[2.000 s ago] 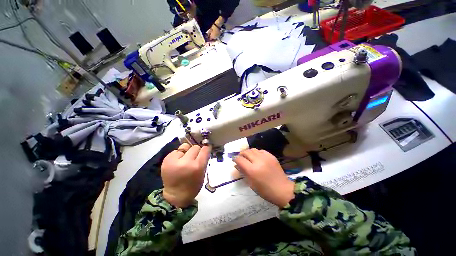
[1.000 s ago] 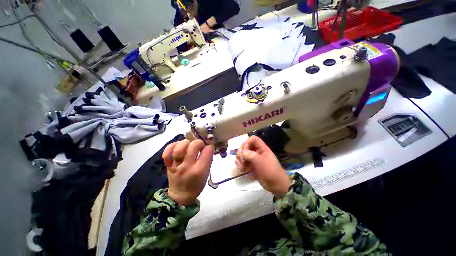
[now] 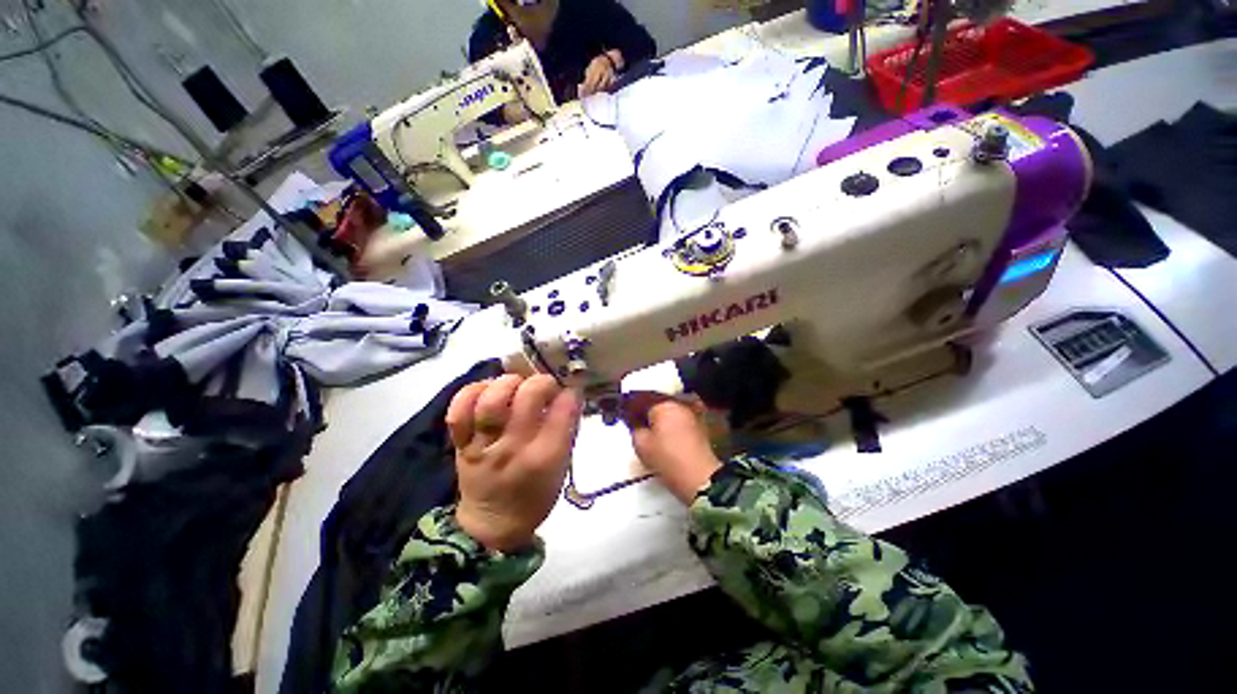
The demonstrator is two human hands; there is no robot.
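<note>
The white sewing machine (image 3: 841, 258) with HIKARI lettering and a purple motor end stands across the table. My left hand (image 3: 513, 454) is raised at the front of the machine's left end, fingers curled with fingertips together; no thread can be made out in it. My right hand (image 3: 672, 437) reaches under the left end, beside the needle area, its fingertips partly hidden and blurred. Whether it holds anything cannot be seen. The needle and presser foot are mostly hidden. Dark cloth (image 3: 739, 373) lies behind my right hand, under the machine arm.
Black cloth (image 3: 394, 502) hangs over the left table edge. Grey pieces with black edging (image 3: 339, 332) are heaped at far left. Behind are a second machine (image 3: 455, 122), a person (image 3: 570, 41), white panels (image 3: 719, 122) and a red basket (image 3: 984, 68). A control panel (image 3: 1099, 353) is at right.
My right hand has moved left and in under the machine's left end, close to my left hand. My left hand stays near the same spot, fingers more curled than at first.
</note>
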